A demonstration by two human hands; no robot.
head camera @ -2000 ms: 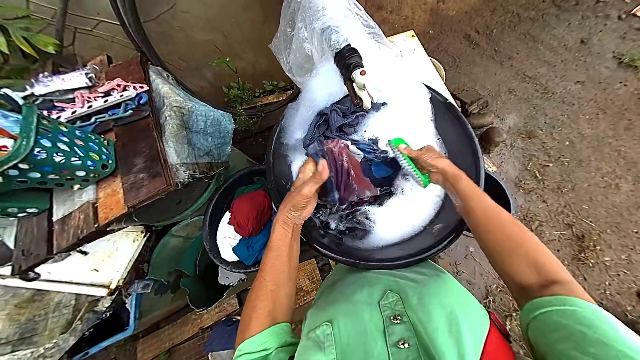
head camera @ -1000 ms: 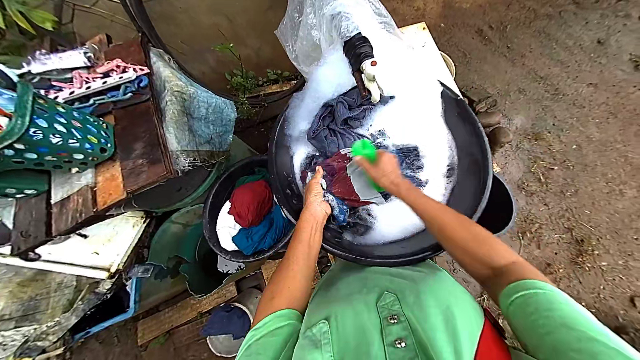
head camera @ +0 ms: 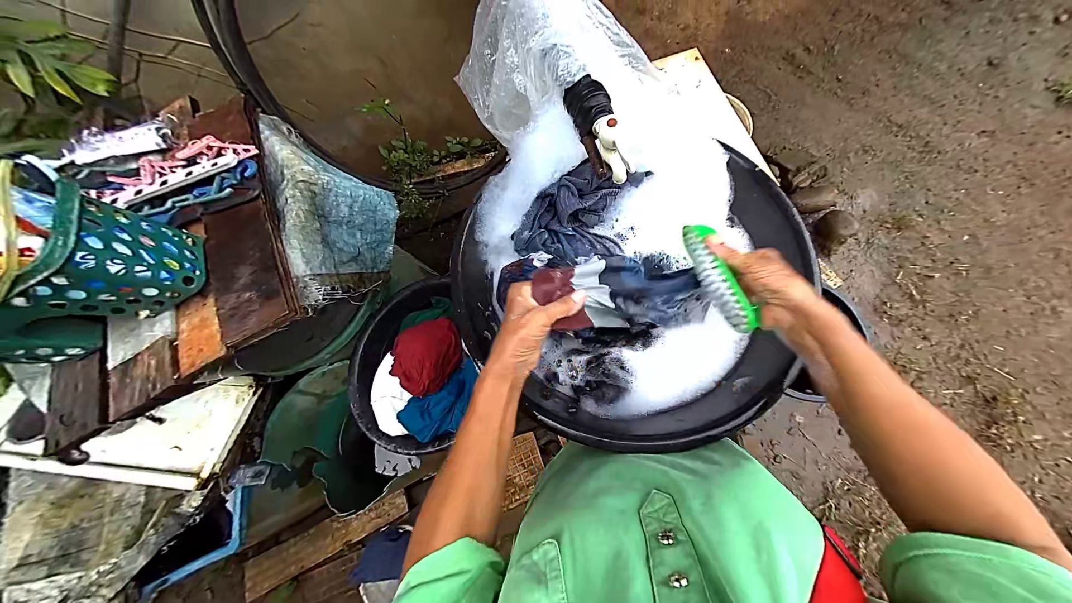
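My left hand (head camera: pixel 536 322) grips a wet garment (head camera: pixel 596 289) with maroon, white and navy parts, over a wide black basin (head camera: pixel 775 218). In my right hand (head camera: pixel 770 285) is a green scrub brush (head camera: pixel 718 280), held above the right part of the basin, apart from the maroon and white cloth, with its pale bristles facing left. White suds (head camera: pixel 670 368) and a dark blue-gray cloth (head camera: pixel 574 209) lie in the basin. A white faucet (head camera: pixel 611 146), its pipe wrapped in black, reaches over the far side.
Left of the basin stands a smaller black tub (head camera: pixel 362 394) with red, blue and white clothes. A green perforated basket (head camera: pixel 142 264) and plastic hangers (head camera: pixel 180 172) rest on boards farther left. Clear plastic sheeting (head camera: pixel 511 75) hangs behind the faucet. Muddy ground (head camera: pixel 946 251) lies right.
The brush in my right hand has moved off the garment, to the right, since one second ago. More of the garment's white part shows now. My left hand stays at its left side.
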